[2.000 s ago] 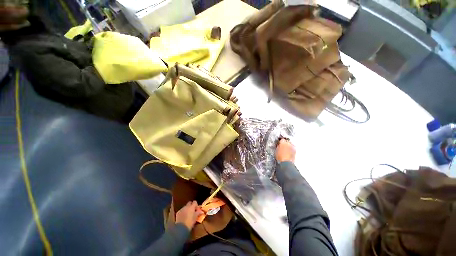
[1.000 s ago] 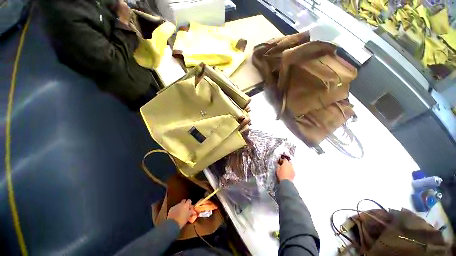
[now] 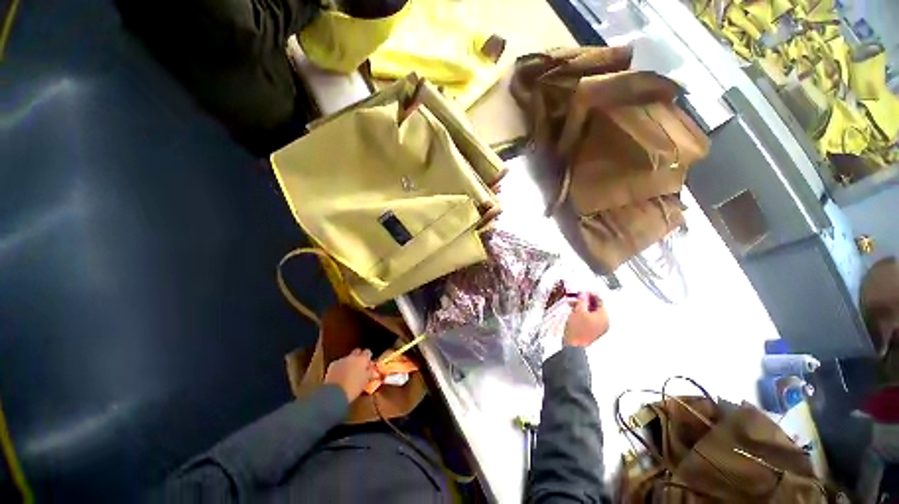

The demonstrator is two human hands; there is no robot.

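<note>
The brown handbag [image 3: 335, 338] is open at my lap beside the table edge, with a tan strap loop [image 3: 296, 281] standing out to the left. My left hand [image 3: 350, 374] grips the orange piece [image 3: 392, 371] inside the bag mouth. A narrow yellow strip [image 3: 404, 348] sticks up from there towards the table. My right hand [image 3: 588, 320] is at the right side of the clear plastic bag [image 3: 513, 295], fingers closed on a small dark red-brown part [image 3: 569, 298]. The plastic bag holds a dark red-brown mass.
Khaki bag panels [image 3: 355, 187] lie beside the plastic bag. Brown bags [image 3: 631, 157] are piled beyond, and another pile [image 3: 720, 453] lies at lower right. Blue-and-white bottles [image 3: 789, 379] stand at the far edge. A person in dark clothing [image 3: 222, 59] is at upper left.
My right hand has lifted slightly away from the plastic bag with the small part in its fingers. My left hand stays at the orange piece. The view has shifted.
</note>
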